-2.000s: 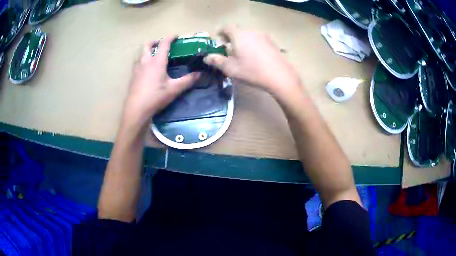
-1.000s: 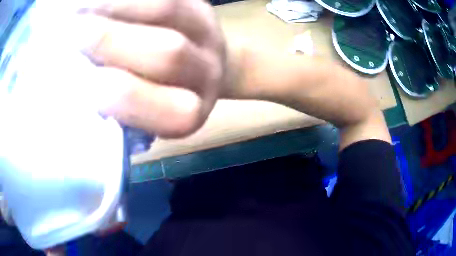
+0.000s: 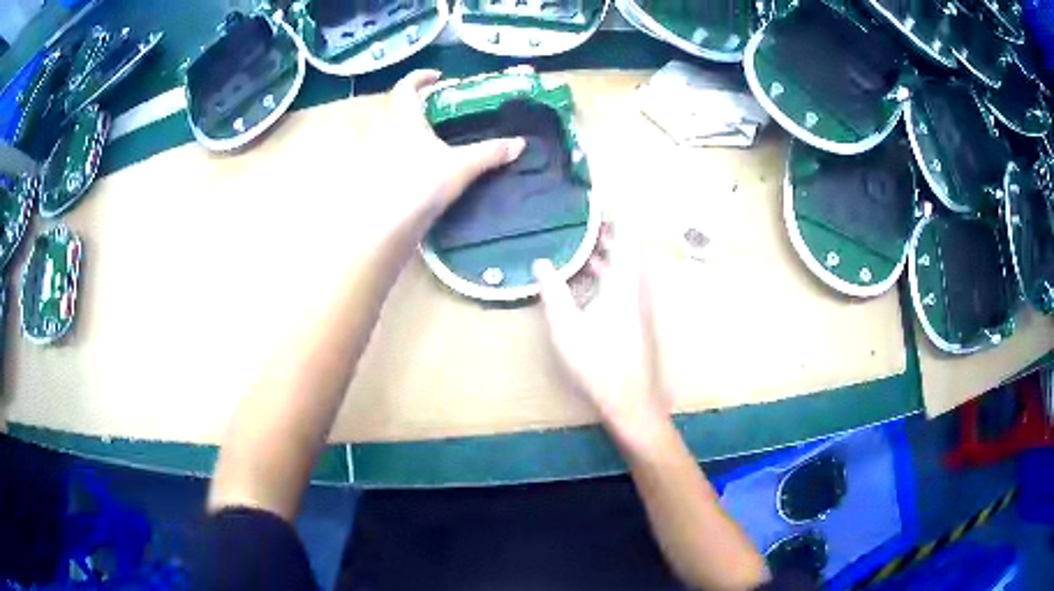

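Note:
A green housing with a white rim and dark inner panel lies over the cardboard in front of me, its raised block end away from me. My left hand grips its upper left side, thumb over the panel. My right hand holds its lower right rim, thumb on the rim near a bright round dot. The fingers beneath the housing are partly hidden. The glue bottle is washed out against the cardboard, to the right of the housing.
A crumpled white cloth lies behind the bottle. Overlapping housings fill the right side; others line the back and left. Below the green bench edge, a blue crate holds housings, near a red stool.
The housing was lifted close to the camera, very bright, and is now down over the bench. Both hands now hold it; the left hand was beside the block two seconds ago.

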